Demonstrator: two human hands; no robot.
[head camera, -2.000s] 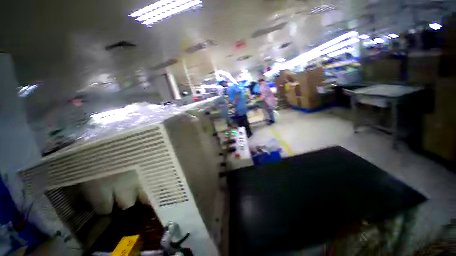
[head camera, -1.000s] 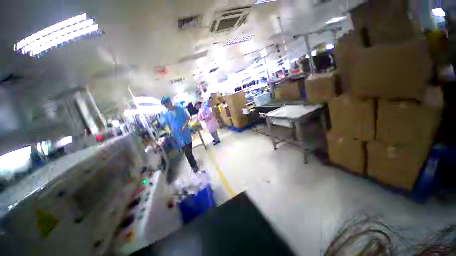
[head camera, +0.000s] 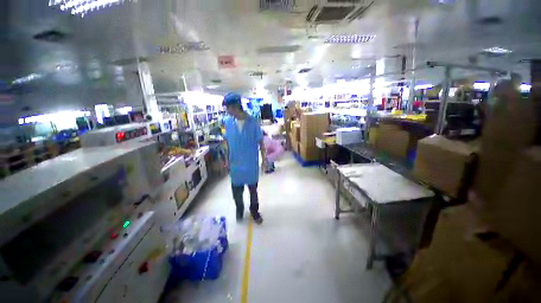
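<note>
Neither of my hands is in the picture. Nearest in front of me on the left is a long cream machine (head camera: 77, 171) with a sloped control panel (head camera: 113, 254) that has a green light and red and dark buttons. A blue bin (head camera: 199, 263) filled with crumpled clear plastic (head camera: 199, 234) stands on the floor beside it. The frame is somewhat blurred.
A person in a blue smock and cap (head camera: 242, 148) stands in the aisle by a yellow floor line (head camera: 247, 260). A person in pink (head camera: 273, 148) is low behind. A metal table (head camera: 385, 182) and stacked cartons (head camera: 474, 254) are on the right.
The view has swung right and levelled along the aisle. The tunnel mouth, yellow box and dark bench top have left the picture. The person in blue appears larger and nearer.
</note>
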